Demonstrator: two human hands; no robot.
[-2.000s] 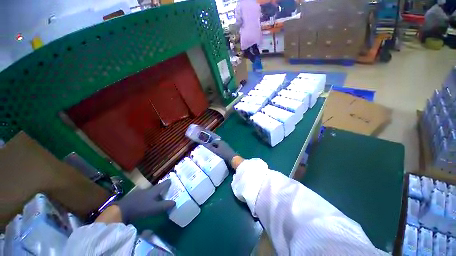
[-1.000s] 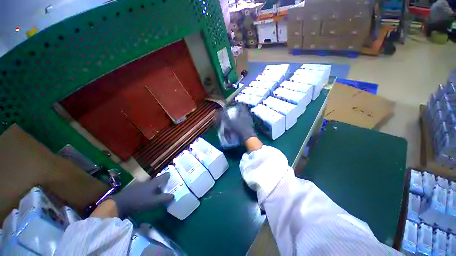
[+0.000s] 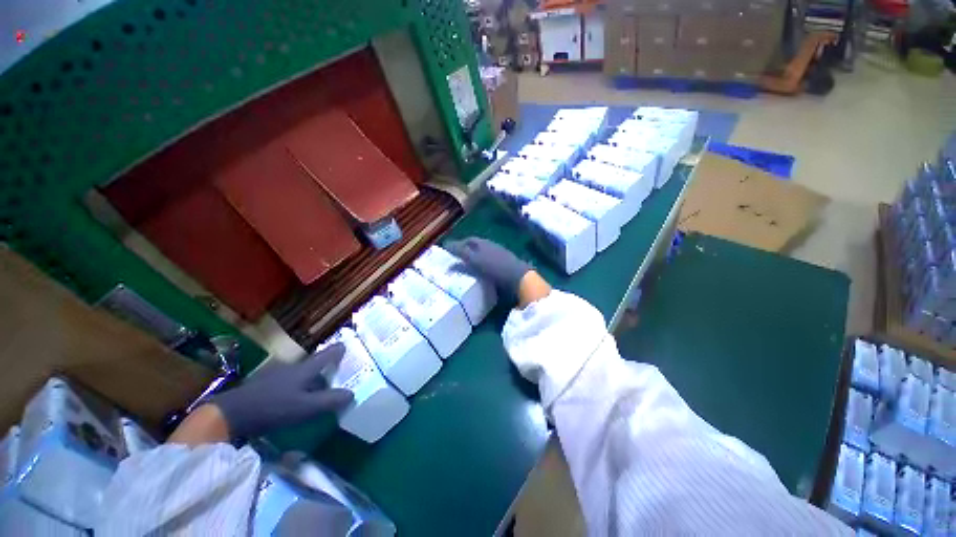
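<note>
A row of several white shrink-wrapped boxes [image 3: 394, 344] stands side by side on the green packing bench [image 3: 461, 446] in front of the tunnel outlet. My left hand [image 3: 281, 399], in a dark grey glove, rests against the near left end of the row, fingers apart. My right hand [image 3: 493, 270], also gloved, is at the far right end, its fingers on the last box. Another pack [image 3: 382, 232] shows its end under the red-brown curtain [image 3: 351, 173] on the roller outlet [image 3: 404, 248].
Two rows of white boxes [image 3: 590, 194] stand farther along the bench. A smaller green table [image 3: 739, 341] is at right. Cartons with packs [image 3: 891, 446] are at lower right. More wrapped packs [image 3: 73, 451] lie at lower left beside a cardboard sheet [image 3: 63, 325].
The pack in my right hand has joined the far end of the near row, making it longer. Another pack has emerged under the curtain, lifting its strips. My left hand remains at the near end.
</note>
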